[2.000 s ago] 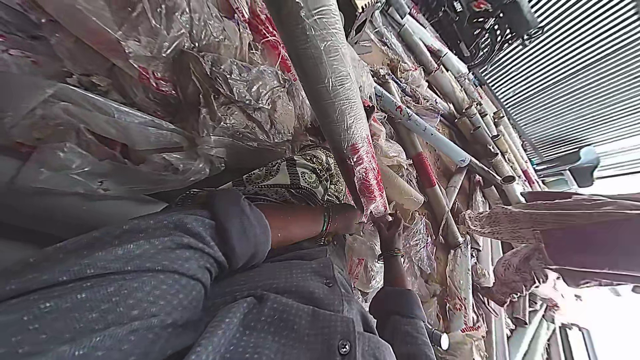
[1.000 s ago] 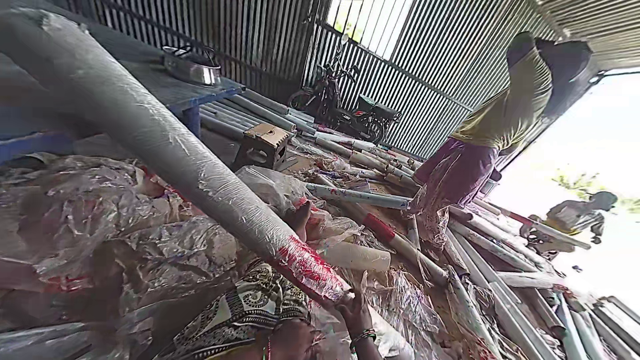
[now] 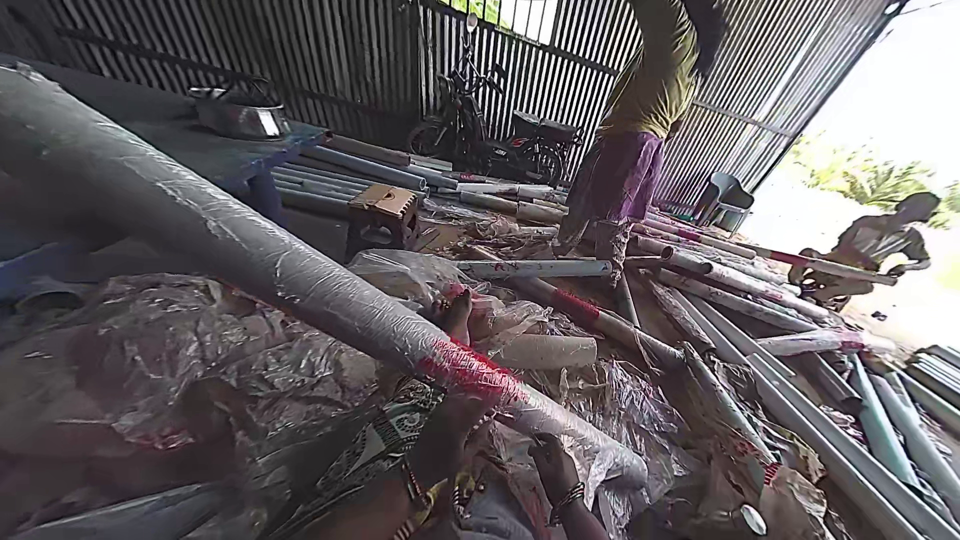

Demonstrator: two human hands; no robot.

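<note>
A long grey pipe wrapped in clear plastic film point(image 3: 315, 274) runs diagonally from upper left to lower centre, with a red band near its lower end. My left hand point(image 3: 454, 424) is against the pipe's underside at the red band; the pipe hides part of its fingers. Just below the pipe, nearer its lower end, my right hand point(image 3: 553, 461) has curled fingers beside loose film; whether it pinches the film is unclear. Both wrists wear bangles. Patterned cloth point(image 3: 375, 450) lies beneath the pipe, and a bare foot point(image 3: 456, 319) shows beyond it.
Crumpled plastic film point(image 3: 187, 352) lies at left. A blue table point(image 3: 300, 139) bears a metal pot point(image 3: 244, 116). Beyond are a stool point(image 3: 382, 217), many pipes point(image 3: 817, 420) and a motorcycle point(image 3: 487, 142). One person point(image 3: 630, 127) stands; another point(image 3: 870, 247) sits by a pipe at right.
The view has swung up and levelled from the tilted one two seconds ago. My right hand, on the pipe by the red band one second ago, is now just below it, nearer the lower end.
</note>
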